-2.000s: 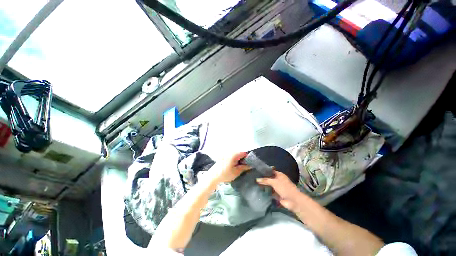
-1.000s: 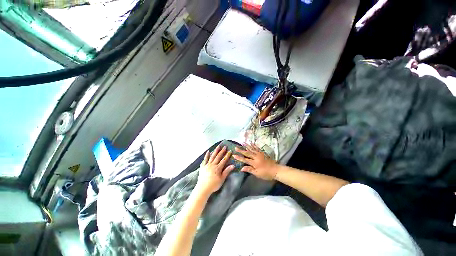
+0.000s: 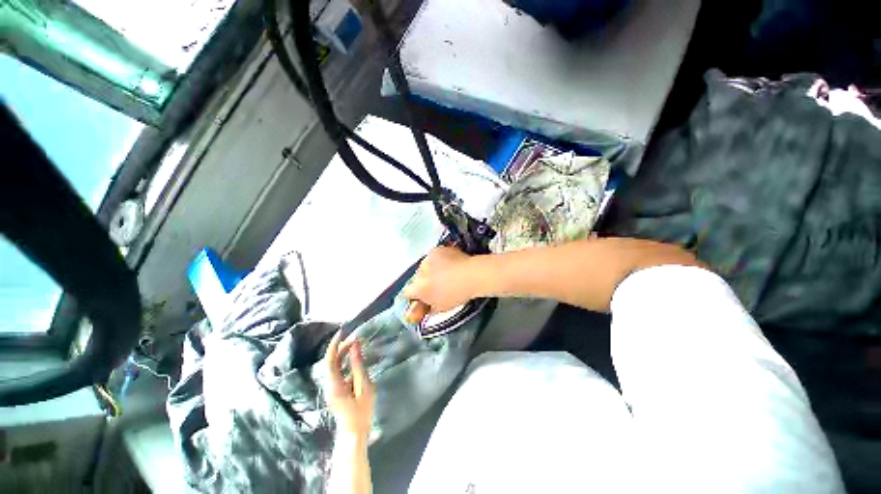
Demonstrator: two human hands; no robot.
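The grey mottled jacket (image 3: 261, 386) lies crumpled at the left, with a flatter part stretched over the black board towards the middle. My right hand (image 3: 446, 282) is closed round the handle of the steam iron (image 3: 452, 318), whose pointed soleplate rests on the flat grey cloth. Dark hoses rise from the iron's rear. My left hand (image 3: 350, 384) lies on the jacket left of the iron, fingers apart, gripping nothing. Most of the board is hidden by the cloth.
The crumpled, stained rest pad (image 3: 555, 198) is at the right end of the pale ironing table (image 3: 338, 217). Another pale table (image 3: 541, 82) stands behind. A large dark grey cloth heap (image 3: 763, 203) is at the right. Dark hoses (image 3: 324, 106) hang across the upper left.
My right hand has left the cloth, taken hold of the iron and brought it from the pad onto the jacket. My left hand has moved left and towards me.
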